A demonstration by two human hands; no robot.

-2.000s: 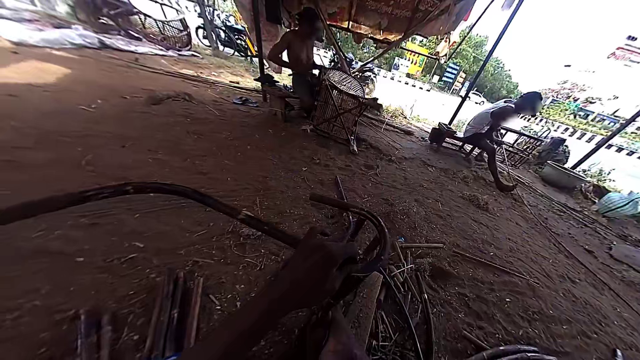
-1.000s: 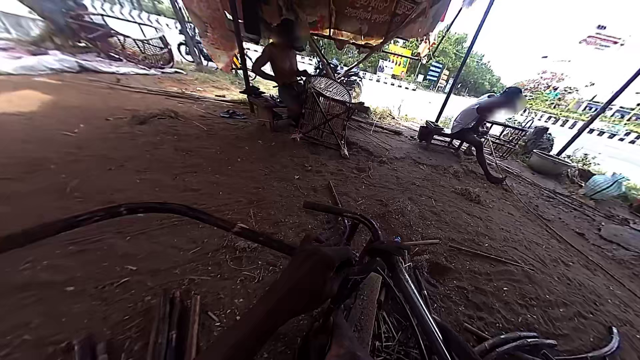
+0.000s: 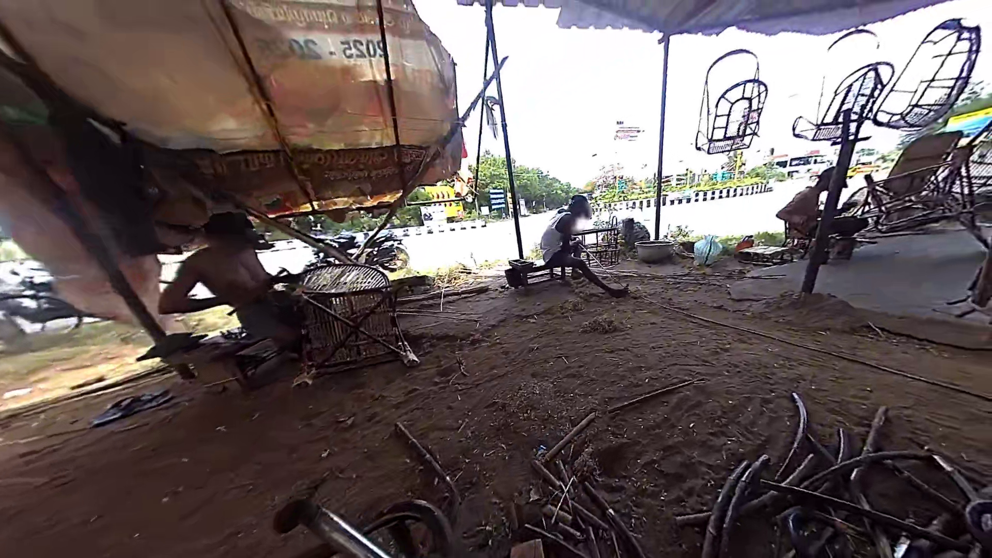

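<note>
Neither my left hand nor my right hand shows in the view now. At the bottom edge, left of the middle, the end of a dark, shiny cane pole (image 3: 341,533) points up toward the left. Beside it is a curved dark cane piece (image 3: 418,518), cut off by the frame edge. What holds these pieces, if anything, is out of view. Short cut cane sticks (image 3: 577,504) lie in a loose heap on the soil just right of them. A larger pile of bent cane pieces (image 3: 845,488) fills the lower right.
A person sits at left beside a woven cane stool (image 3: 349,318). Another sits on a low bench (image 3: 539,273) further off, and a third at right. Poles (image 3: 661,139) hold up the tarpaulin (image 3: 310,85). Cane swing chairs (image 3: 732,108) hang at right. A long cane (image 3: 806,345) crosses the ground.
The view has swung up and to the right. The hands, seen earlier at a bent cane, have left the view. The pile of bent cane at lower right now shows more fully.
</note>
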